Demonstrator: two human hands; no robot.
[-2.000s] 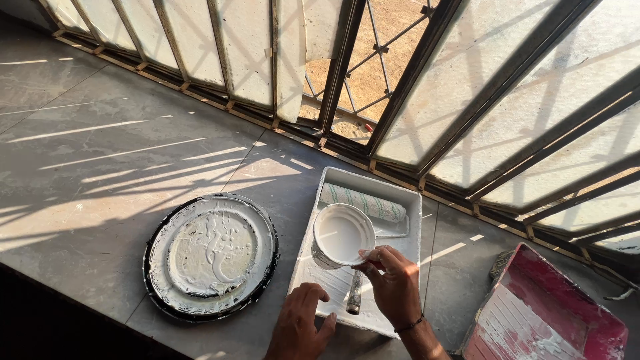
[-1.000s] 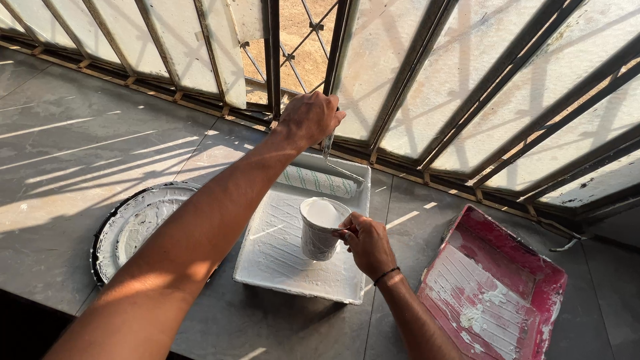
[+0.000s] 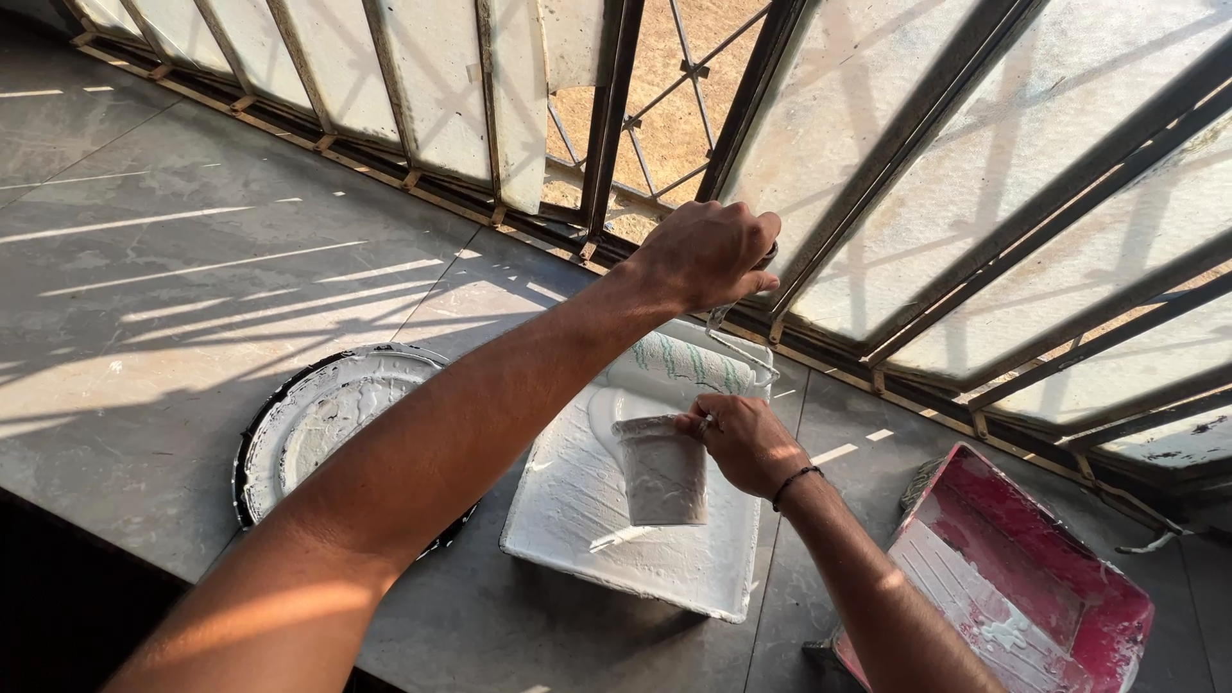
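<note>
My left hand [image 3: 717,250] is closed around the handle of a paint roller, above the far end of a white paint tray [image 3: 558,534]. The roller's white and green sleeve [image 3: 679,361] lies in the tray's deep end, beside its wire frame. In my right hand [image 3: 746,433] is a paint-coated white cup [image 3: 664,474], gripped at its rim and tilted over the tray. White paint [image 3: 606,419] lies in the tray just beyond the cup's rim. Most of the roller handle is hidden by my left hand.
A paint-smeared bucket lid [image 3: 332,419] lies on the grey tiles at left, partly behind my left forearm. A red paint tray [image 3: 1049,577] stands at right. Louvred glass panes [image 3: 866,241] with metal frames run along the far edge.
My left hand has moved from beside the white tray to its far end and taken hold of the roller. The cup, upright a second ago, is now tipped away from me.
</note>
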